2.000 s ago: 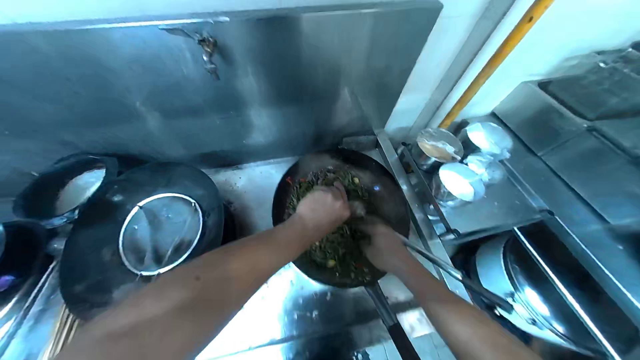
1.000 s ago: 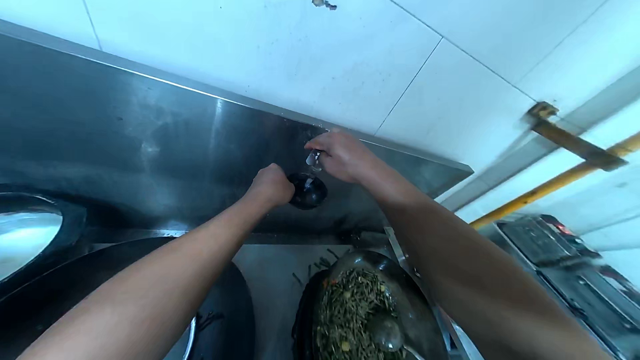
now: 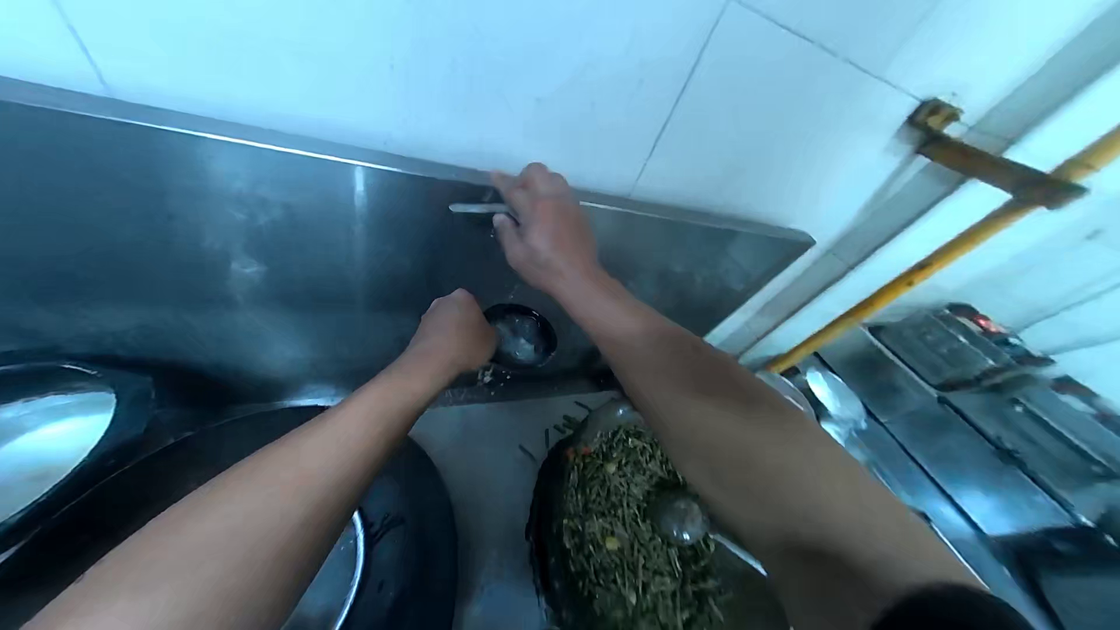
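Note:
My left hand point(image 3: 455, 332) is closed around the edge or handle of a small dark bowl point(image 3: 522, 337) that has clear liquid in it, held in front of the steel backsplash point(image 3: 289, 254). Above the bowl, my right hand point(image 3: 544, 219) is on the wall tap, whose metal lever point(image 3: 477, 208) sticks out to the left of the fingers; the spout is mostly hidden. Below my right forearm stands a wok point(image 3: 547, 516) of chopped green stir-fry point(image 3: 617, 516) with red and yellow bits. A metal ladle point(image 3: 684, 518) rests in that food.
At the lower left is a large black wok point(image 3: 420, 507) with a round metal strainer rim point(image 3: 359, 560). A pan with pale contents point(image 3: 52, 446) stands at the far left. Metal bowls point(image 3: 836, 395), steel counters point(image 3: 989, 464) and a yellow pipe point(image 3: 910, 280) are on the right.
My hands have gone from the wok to the wall tap. The small bowl has come into my left hand, and the ladle now lies in the food. The view has shifted toward the wall.

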